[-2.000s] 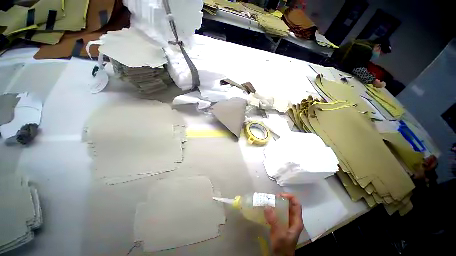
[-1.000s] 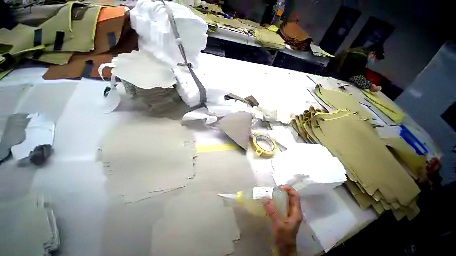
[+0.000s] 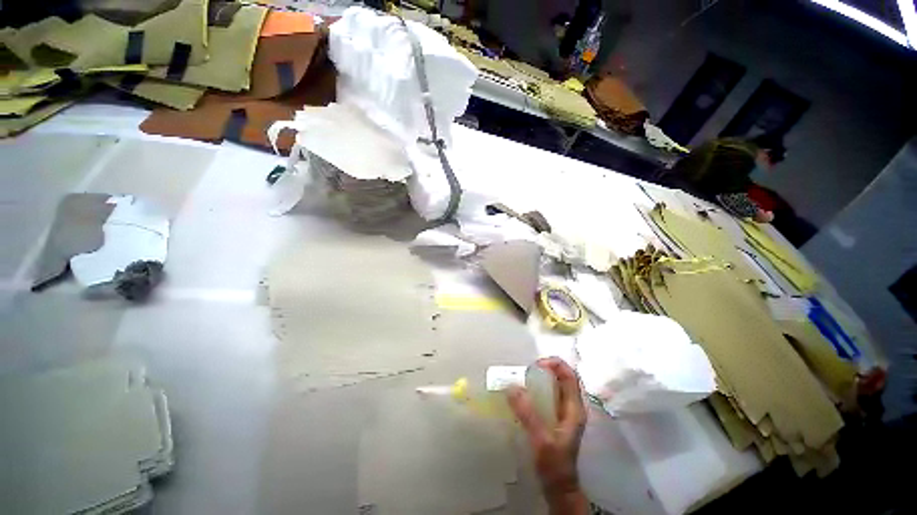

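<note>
My right hand (image 3: 553,422) is shut on the clear glue bottle (image 3: 506,390), which lies sideways in it with its pale nozzle pointing left. The bottle is above the upper right part of a grey-beige cut panel (image 3: 432,458), whose lower edge is cut off by the frame. Another grey-beige panel (image 3: 347,312) lies ahead of it. A white stack of backing pieces (image 3: 644,360) stands right of the hand. A grey-beige stack (image 3: 85,443) lies at the lower left. My left hand is not in view.
A tied white bundle (image 3: 397,91) stands at the back beside a grey-beige stack (image 3: 357,166). A yellow tape roll (image 3: 560,308) lies near scraps and a grey triangle (image 3: 513,272). Olive-tan panels (image 3: 744,342) lie at right. A person (image 3: 739,176) is at the back right.
The view has shifted, so the table things now sit further right in the picture. My right hand still holds the bottle, now further left relative to the white stack and over the near panel.
</note>
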